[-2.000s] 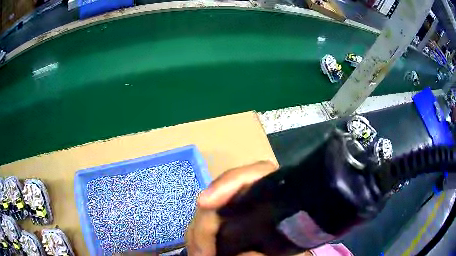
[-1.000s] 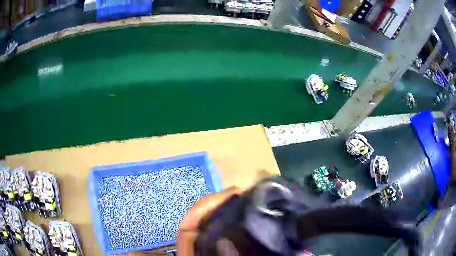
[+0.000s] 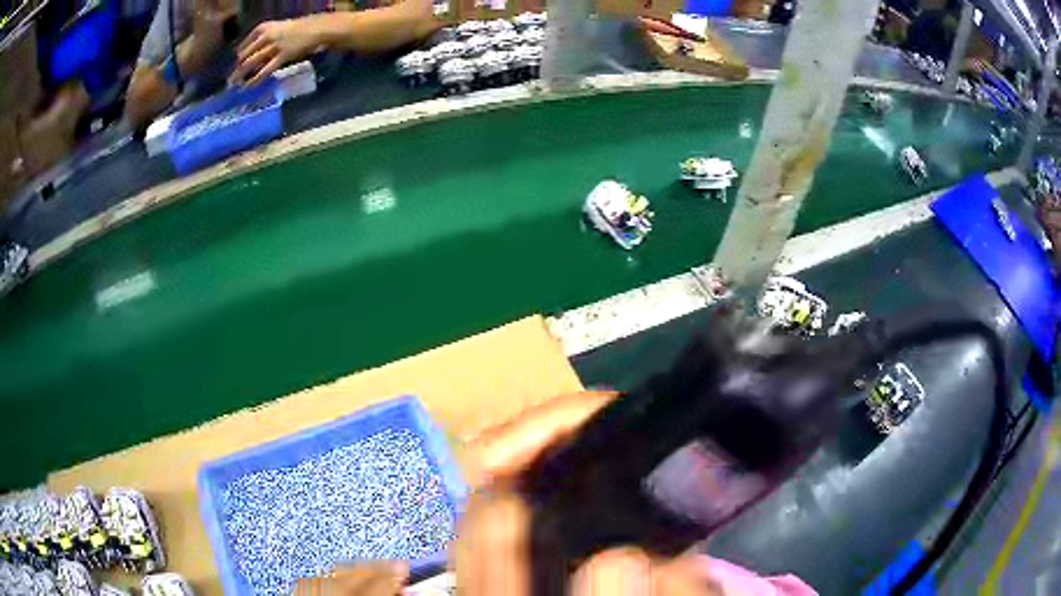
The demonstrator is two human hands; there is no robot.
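Observation:
My right hand [image 3: 524,501] is wrapped around a blurred black electric screwdriver [image 3: 686,431] with a pale label, its cable end pointing up and right. Fingers of my left hand [image 3: 355,580] show at the bottom edge, by the lower rim of the screw tray; the rest is cut off. A bit of white, perhaps a unit [image 3: 433,584], shows between the hands. The light-blue screw tray [image 3: 212,512] holds a mass of tiny screws and sits on the cardboard sheet [image 3: 500,370]. The screwdriver's tip is hidden.
White-and-yellow units [image 3: 130,530] stand at left. Beyond is the green belt [image 3: 349,279] with several units and a rusty pillar [image 3: 791,151]. More units [image 3: 894,398] and a blue tray [image 3: 995,250] lie at right. Across the belt, a person's hand [image 3: 279,49] is above another blue bin [image 3: 227,126].
The view has swung, bringing the person across the belt into view. The screwdriver, low in frame one second ago, shows higher and further right. Left-hand fingers now show more clearly at the bottom.

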